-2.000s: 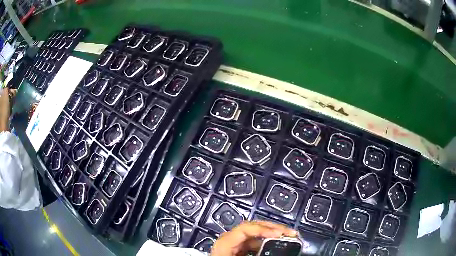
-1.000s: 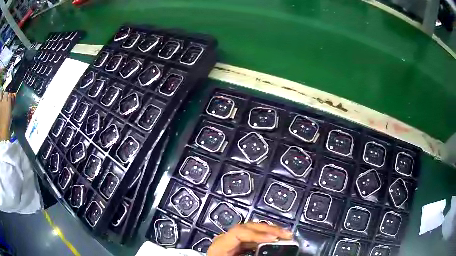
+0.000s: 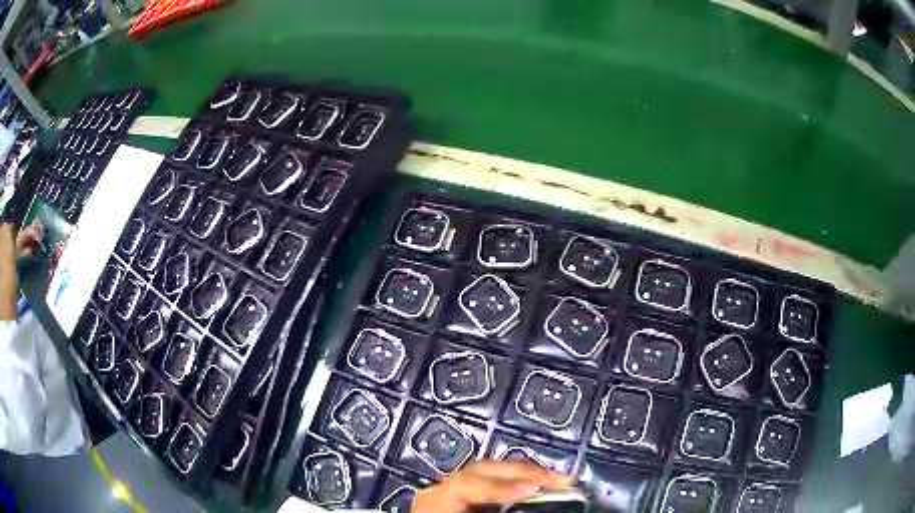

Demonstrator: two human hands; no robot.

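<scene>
My left hand [image 3: 487, 488] is at the bottom edge, partly cut off, with its fingers on a smartwatch housing [image 3: 547, 504] whose silver rim and dark face show only in part. It is over the lower part of a glossy black parts tray [image 3: 602, 464]. The tray's square pockets hold rounded-square housings such as this one [image 3: 550, 398], some turned at an angle. A pocket just right of my hand [image 3: 614, 488] shows no silver rim. My right hand is not in view.
Stacked filled trays [image 3: 336, 240] lie at an angle on the left. Beyond are a white sheet [image 3: 105, 235] and another filled tray [image 3: 85, 150]. A person's white sleeve [image 3: 38, 386] is at far left. White wipes [image 3: 865, 419] lie at right. An orange-red tray [image 3: 176, 12] is at the top left.
The view has shifted slightly, and more of the orange-red tray shows. The housing in my left hand sits lower, more cut off by the bottom edge. The other person's hand has moved.
</scene>
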